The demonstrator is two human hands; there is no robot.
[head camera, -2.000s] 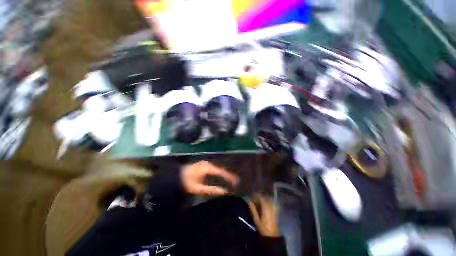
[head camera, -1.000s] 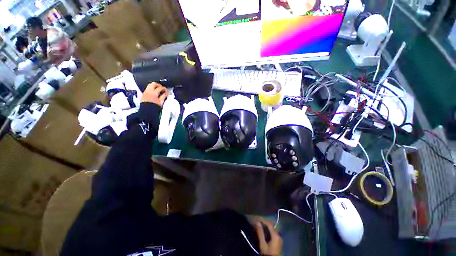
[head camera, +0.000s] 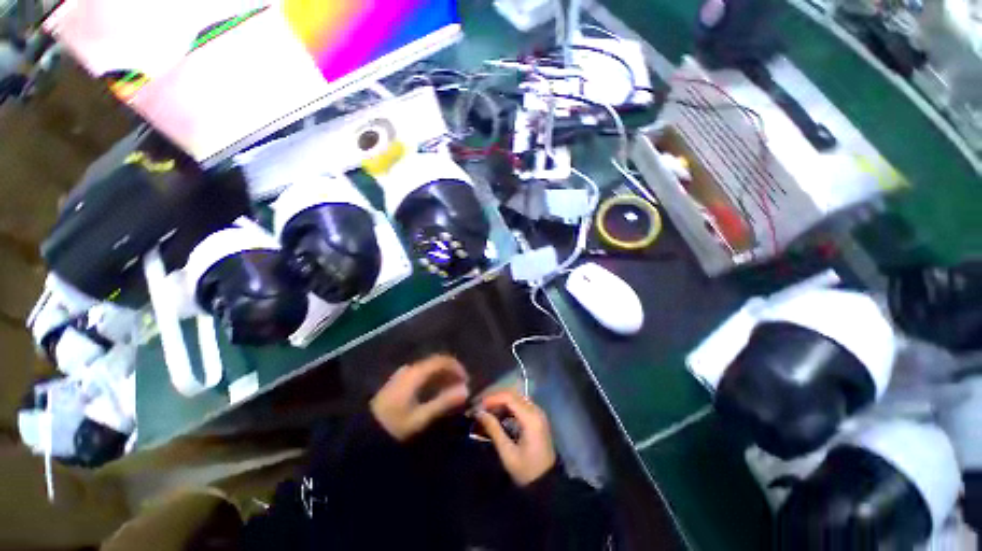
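My left hand [head camera: 418, 397] is over the dark gap below the bench edge, with curled fingers apart and nothing visible in it. My right hand [head camera: 519, 436] is just beside it, its thumb and fingers pinched together at the end of a thin white cable [head camera: 519, 355]; the end itself is mostly hidden by the fingers. Three dome cameras stand in a row beyond my hands: the left one [head camera: 255, 298], the middle one [head camera: 330, 250] and the right one [head camera: 444, 224], which shows its ring of LEDs.
A white mouse [head camera: 605, 298] and a yellow tape roll [head camera: 628, 222] lie at the right. A white loop bracket [head camera: 178, 328] lies left of the cameras. Beyond are a monitor [head camera: 248, 65], keyboard [head camera: 312, 140] and open metal box [head camera: 705, 205]. More dome cameras [head camera: 795, 387] stand at the lower right.
The view has turned right. My left hand has left the area by the black case and bracket and come back beside my right hand. My right hand is raised a little, fingers pinched.
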